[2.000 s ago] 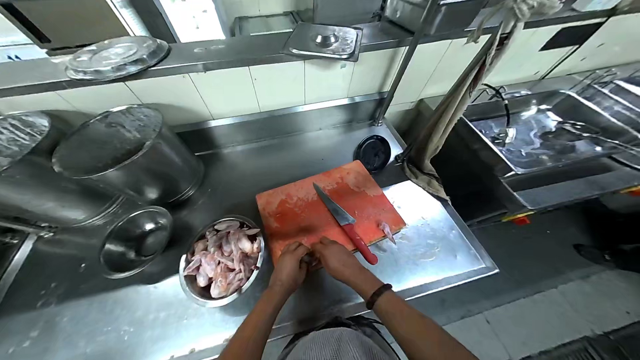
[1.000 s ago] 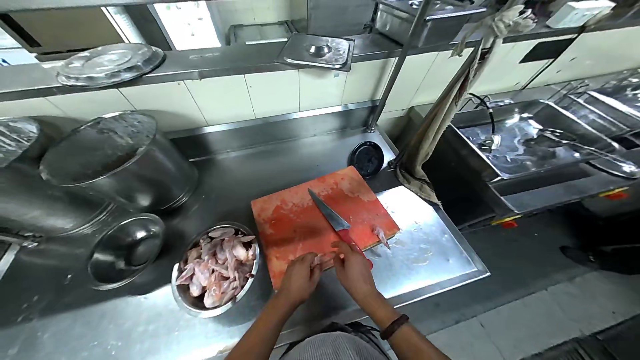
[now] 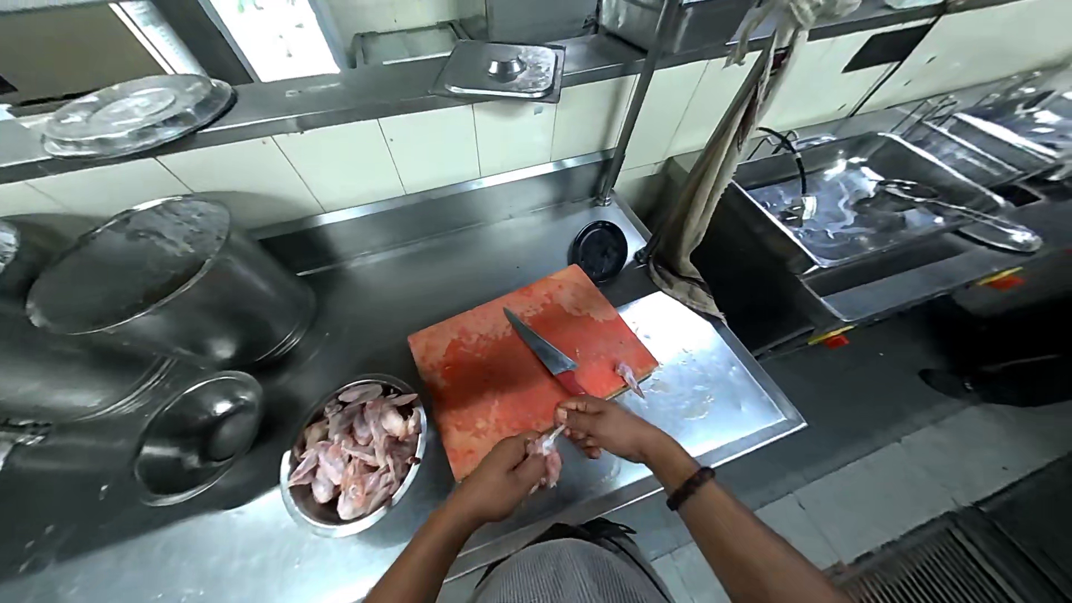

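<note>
My left hand [image 3: 505, 479] grips a piece of raw poultry [image 3: 548, 466] just off the near edge of a red cutting board [image 3: 486, 368]. My right hand [image 3: 599, 429] pinches the thin bony end of that same piece. On the board lies a kitchen knife [image 3: 540, 343], its blade toward the far left and its red handle partly hidden by my right hand. A small scrap of raw poultry [image 3: 629, 378] rests at the board's right edge. Left of the board, a steel bowl [image 3: 295, 494] holds many raw poultry pieces [image 3: 360, 448].
An empty steel bowl [image 3: 199, 435] and a large steel pot [image 3: 176, 285] stand at the left. A round black object [image 3: 600, 251] lies behind the board, near a hanging cloth [image 3: 708, 184]. Lids [image 3: 502, 71] rest on the shelf; a sink [image 3: 863, 201] is at the right.
Both hands have come off the board's near edge, and the poultry piece between them shows more plainly than two seconds ago. The knife has stayed on the board.
</note>
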